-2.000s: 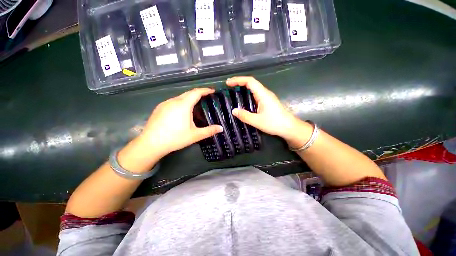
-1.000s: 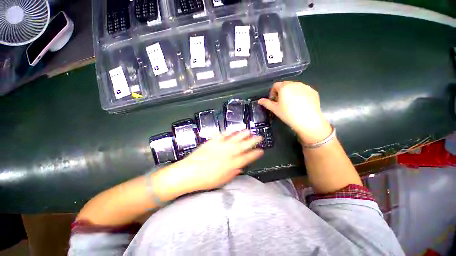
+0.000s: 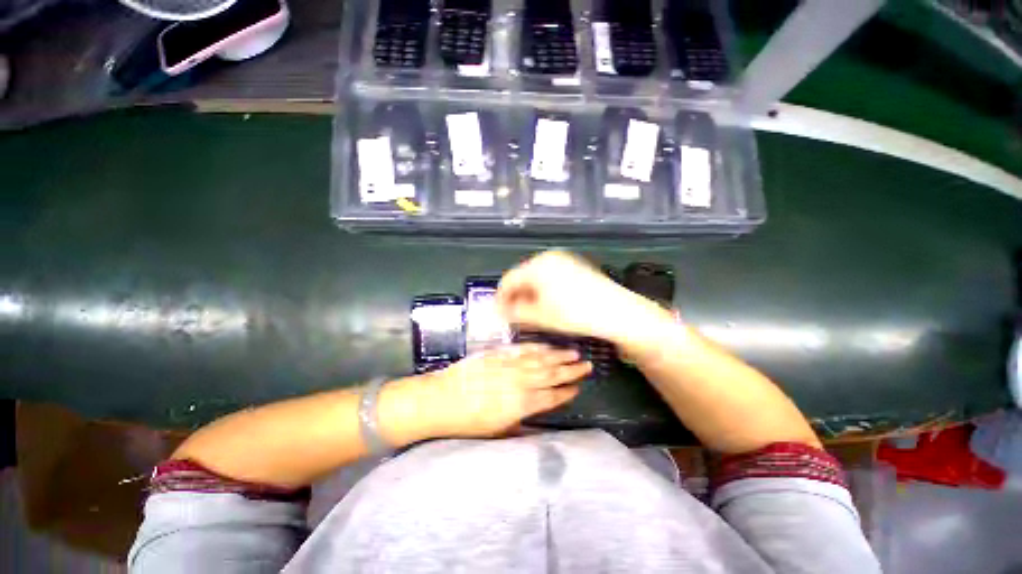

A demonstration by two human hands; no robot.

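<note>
A row of black keypad phones lies on the green bench in front of me. The two leftmost phones (image 3: pixel 437 329) show bright, reflective screens. A dark phone (image 3: pixel 649 283) shows at the right end beside my right wrist. My left hand (image 3: pixel 499 390) lies palm down over the lower ends of the phones, fingers spread, with keys showing by the fingertips. My right hand (image 3: pixel 560 296) is bent and slightly blurred over the upper part of the middle phones. Its fingertips point left, near the second phone's screen; whether they pinch anything is hidden.
A clear plastic tray (image 3: pixel 538 220) stands beyond the phones. Its far pockets hold keypad phones; its near pockets show white labels and a yellow marker (image 3: pixel 408 206). A smartphone on a stand (image 3: pixel 224 34) and a partly visible fan (image 3: pixel 168 5) are at the upper left.
The stack I held between both hands is now a row of phones on the bench. My right hand has moved left from the right-end phone to the middle. The tray shows farther right in view.
</note>
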